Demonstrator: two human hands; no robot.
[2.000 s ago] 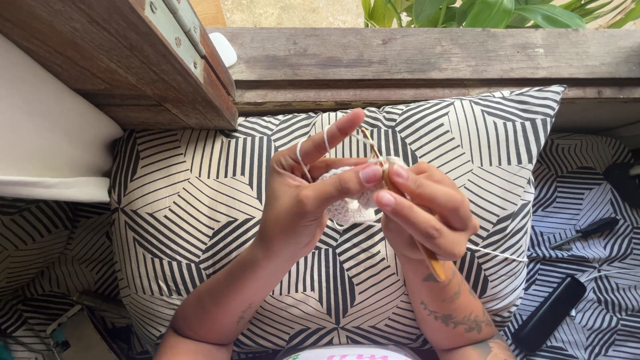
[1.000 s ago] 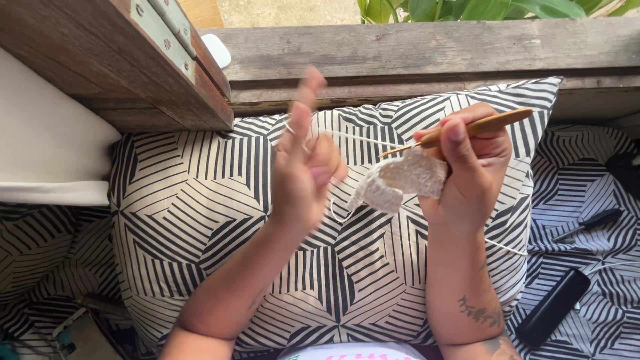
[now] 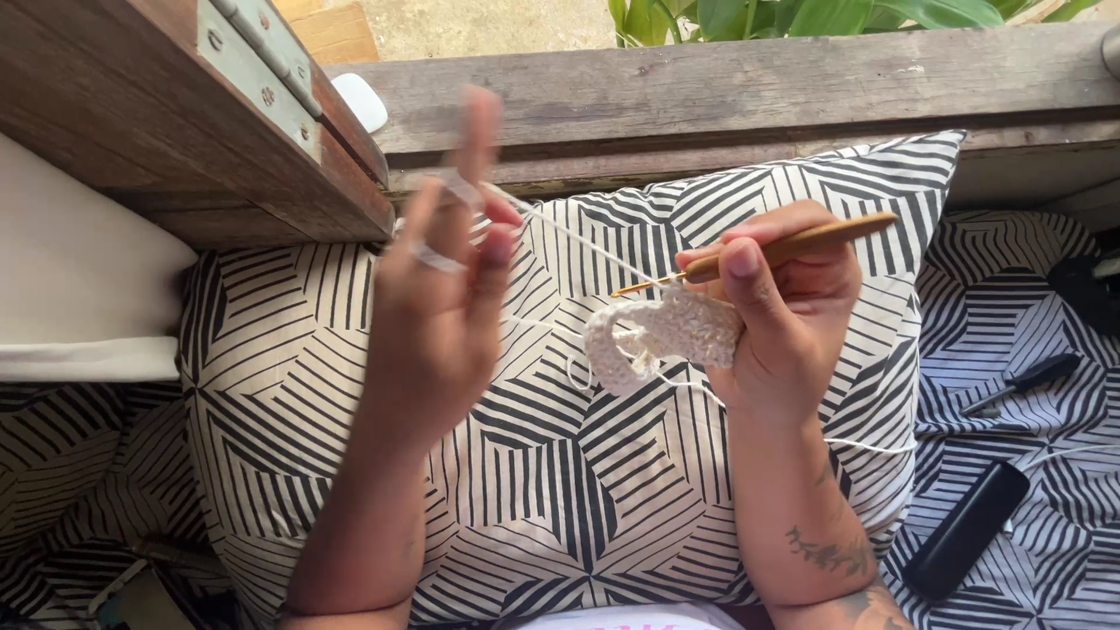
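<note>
My right hand (image 3: 783,306) grips a crochet hook (image 3: 787,248) with a wooden handle and a gold-coloured metal shaft. The same hand pinches the edge of a small off-white crocheted piece (image 3: 696,328), which curls into a loop on its left. The hook's shaft lies along the top of the piece, its tip pointing left. A strand of white yarn (image 3: 577,234) runs from there up to my left hand (image 3: 442,297). That hand is blurred, raised with fingers apart, and yarn wraps around its fingers. A loose yarn loop hangs beside the piece.
A patterned cushion (image 3: 542,525) lies under both hands, against a wooden ledge (image 3: 700,87). A hinged wooden frame (image 3: 219,122) stands at the left. On the fabric at the right lie a black case (image 3: 967,529) and a dark-handled tool (image 3: 1041,374). A small white object (image 3: 359,101) sits on the ledge.
Two seconds ago both hands were together at the crocheted piece. They have since moved apart, with the hook and piece in my right hand and yarn stretched to my left.
</note>
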